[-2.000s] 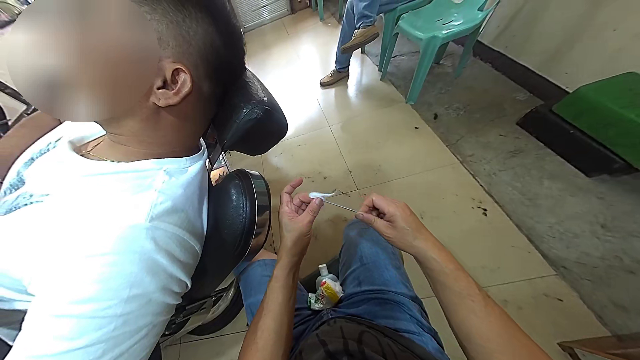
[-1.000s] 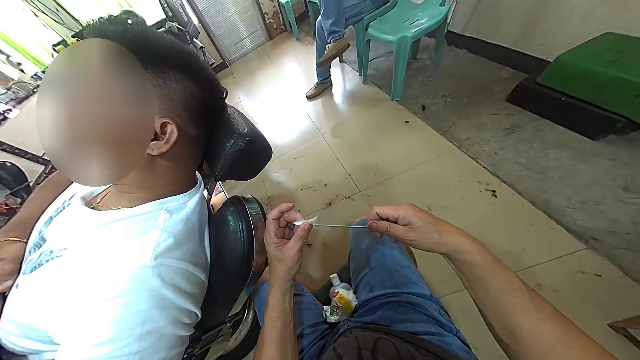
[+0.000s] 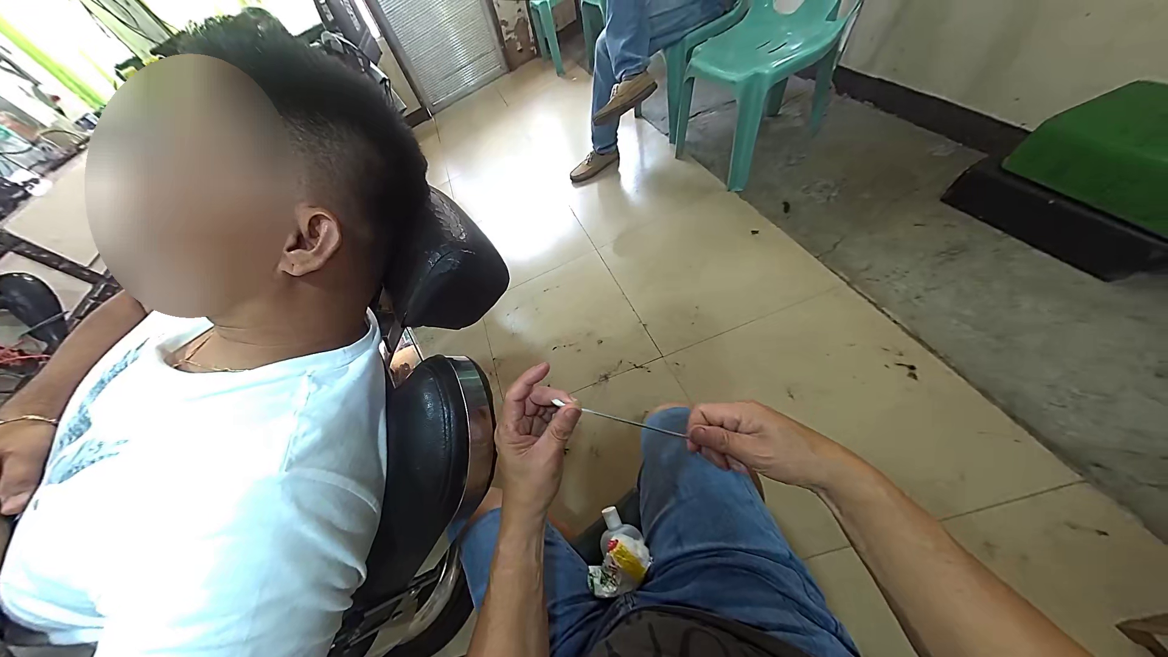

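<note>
A thin metal rod (image 3: 630,422) runs between my hands above my lap. My right hand (image 3: 753,443) grips its right end. At its left end, a small white cotton tip (image 3: 559,402) sits between the thumb and fingers of my left hand (image 3: 537,433). A small clear plastic bottle (image 3: 613,522) with a white cap stands between my thighs, next to a crumpled plastic packet (image 3: 625,561). Left of my hands, a person in a white T-shirt (image 3: 210,484) leans back in a black padded chair (image 3: 429,456), ear side towards me.
The chair's headrest (image 3: 456,265) and metal-edged backrest are close to my left hand. Beyond the tiled floor (image 3: 584,319), another person's crossed legs (image 3: 620,82) show beside a green plastic chair (image 3: 766,55). A green and black object (image 3: 1095,173) lies at the right wall.
The white cotton was a loose wisp two seconds back; now it is a small compact tip at my left fingers. The view has turned somewhat to the left.
</note>
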